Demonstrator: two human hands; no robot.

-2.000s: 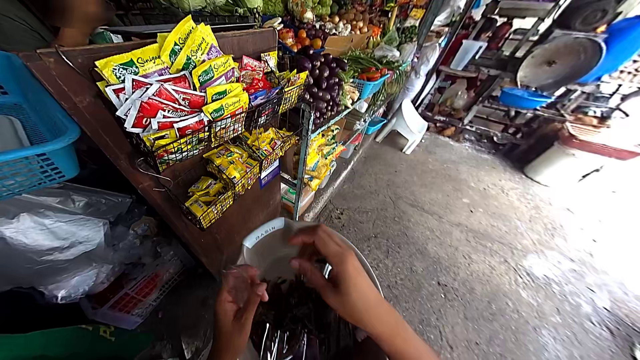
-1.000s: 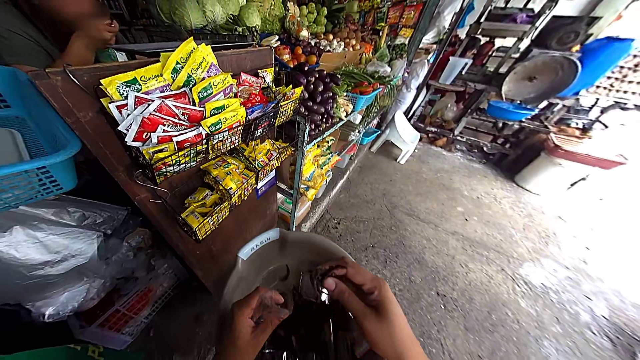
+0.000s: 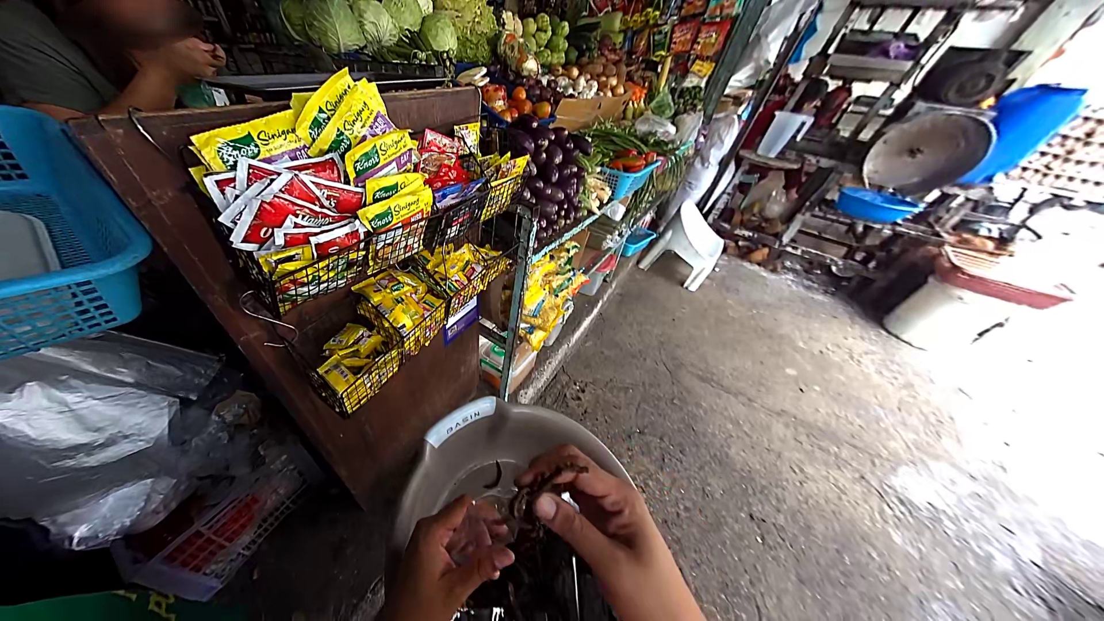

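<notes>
A grey plastic basin (image 3: 552, 423) with a labelled rim stands low in the middle, with dark wet contents at its bottom, too unclear to name. Over it, my right hand (image 3: 595, 517) pinches a dark brown, twisted piece (image 3: 539, 496) between thumb and fingers. My left hand (image 3: 457, 552) is at the basin's left side, its fingers curled around what looks like clear plastic or wet film; what it holds is unclear. A small dark curved scrap (image 3: 494, 474) clings to the inner wall of the basin.
Wire baskets (image 3: 397, 345) of seasoning packets hang on a brown wooden panel (image 3: 302, 379). A blue plastic basket (image 3: 78, 259) and plastic bags (image 3: 95, 423) are at left. Eggplants (image 3: 548, 172), a white plastic chair (image 3: 687, 246) and a person (image 3: 103, 60) are beyond. Concrete floor (image 3: 759, 414) lies at right.
Two seconds ago my right hand was raised with its fingers spread over the basin; now it pinches the dark piece. The person at top left shows more now.
</notes>
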